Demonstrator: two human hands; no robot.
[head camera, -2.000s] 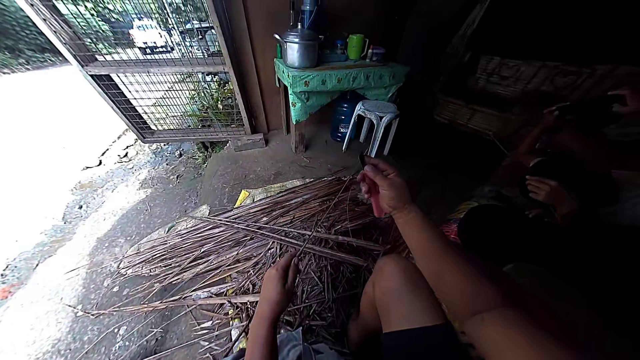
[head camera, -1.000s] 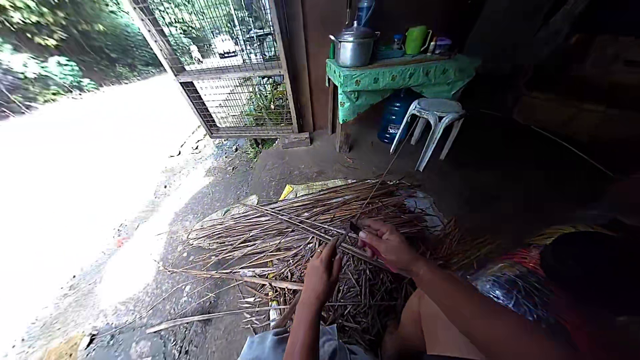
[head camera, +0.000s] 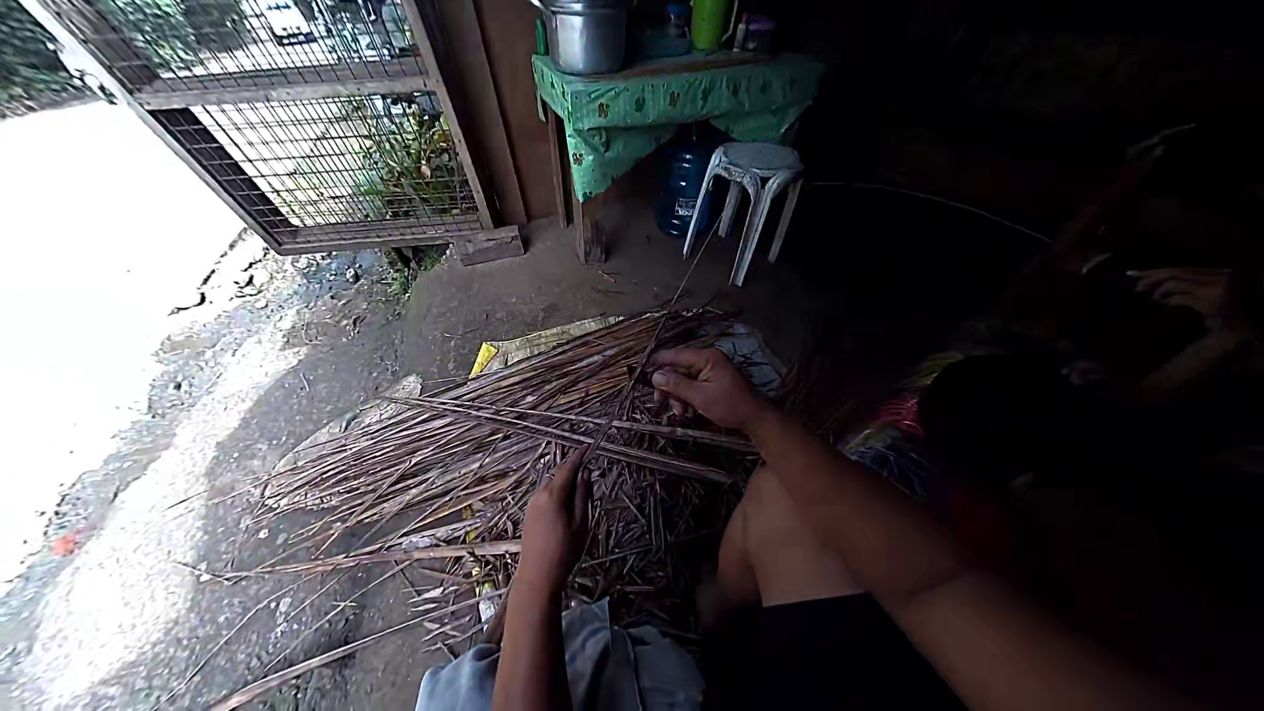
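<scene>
My left hand (head camera: 556, 513) is closed around the lower part of a thin brown stalk (head camera: 632, 380), which slants up to the right toward the plastic stool. Beside that stalk, a little higher and to the right, is my right hand (head camera: 706, 387), its fingers curled; a small dark thing shows at its fingertips, too unclear to name, and whether the hand also grips the stalk cannot be told. Beneath both hands spreads a heap of long dry stalks (head camera: 425, 444), with short broken pieces (head camera: 632, 513) nearer my legs. Two or three paler stalks lie across the heap.
Sacking (head camera: 553, 341) lies under the heap. Beyond stand a white plastic stool (head camera: 758, 163), a blue water jug (head camera: 683, 188) and a table with a green cloth (head camera: 681, 94) holding a metal pot (head camera: 587, 38). A wood-framed mesh gate (head camera: 316, 148) is at left. Another person's hand (head camera: 1185, 288) shows at right.
My right hand has moved up and away from my left hand, where the two were close together a second ago. The view has shifted between frames.
</scene>
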